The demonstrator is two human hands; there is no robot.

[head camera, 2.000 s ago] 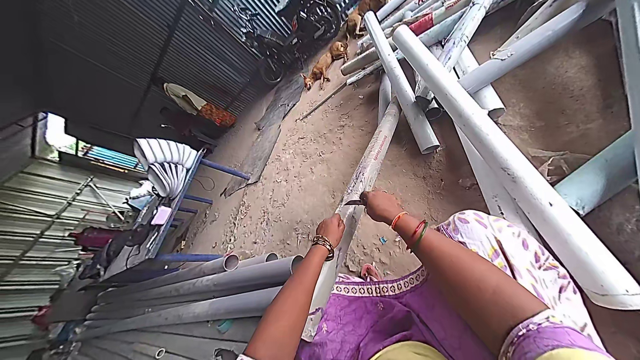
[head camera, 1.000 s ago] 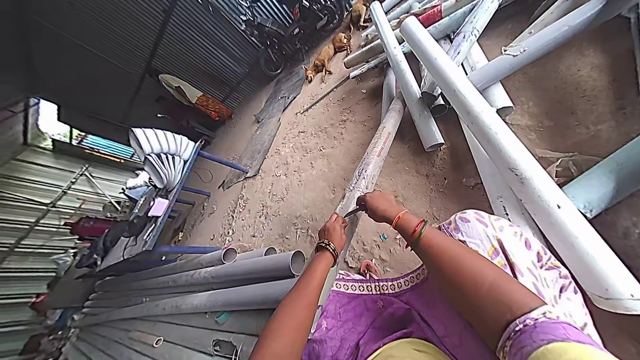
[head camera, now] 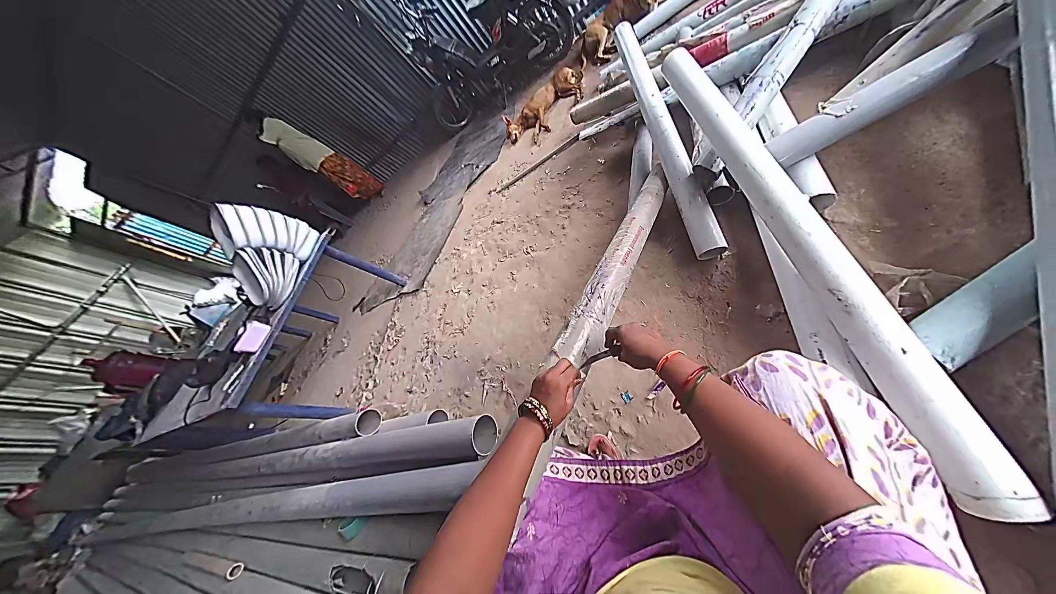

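A long white plastic pipe (head camera: 620, 247), scuffed and bearing red writing, slants away from my lap across the dirt floor. My left hand (head camera: 556, 388), with bangles at the wrist, is closed on one end of a thin dark blade-like tool (head camera: 596, 358). The other end of this tool is in my right hand (head camera: 637, 345), which wears red and green bands. The tool lies across the pipe's upper surface, between the two hands. Its exact kind is too small to tell.
White pipes (head camera: 792, 214) lie crossed at the right. Grey pipes (head camera: 396, 450) are stacked at lower left, beside a blue metal frame (head camera: 363, 266) bearing curved white pieces (head camera: 264, 243). A brown dog (head camera: 540, 106) lies near a motorcycle (head camera: 528, 33); a person (head camera: 318, 157) is beyond.
My left hand has shifted slightly relative to the pipe and my right hand. Both hands keep hold of the tool.
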